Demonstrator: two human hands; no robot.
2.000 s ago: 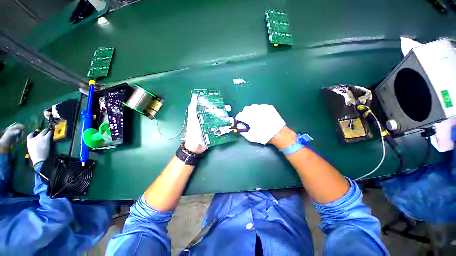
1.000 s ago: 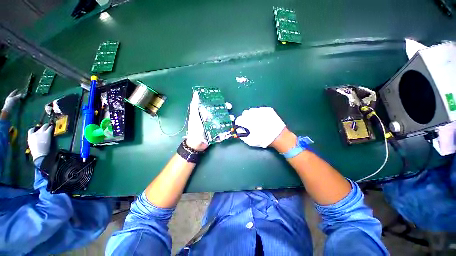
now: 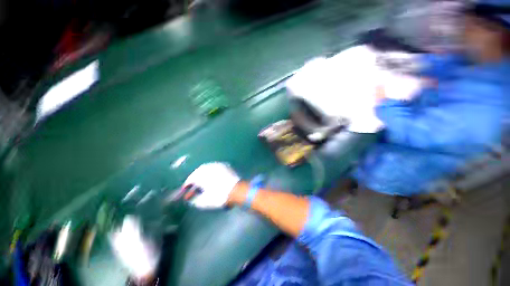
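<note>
The frame is strongly blurred. My right hand (image 3: 211,186), in a white glove with a light blue wrist band, is closed around the dark and reddish handles of the side cutters (image 3: 190,192). The cutters' jaws are too smeared to make out. My left hand (image 3: 132,244), also in a white glove, is a blurred shape at the lower left, lower than the right hand. Whether it holds the circuit board panel cannot be made out. Pale clippings (image 3: 179,161) lie on the green bench just beyond my right hand.
Another green board panel (image 3: 207,97) lies farther up the bench. The soldering stand (image 3: 287,143) and pale grey box (image 3: 335,84) are to the right. A person in a blue smock (image 3: 442,123) sits beyond. A white sheet (image 3: 67,92) is far left; blurred items lie bottom left.
The view has swung to the right, so both hands and the bench items appear farther left and tilted. A seated person has come into view. The board in my left hand is no longer distinct.
</note>
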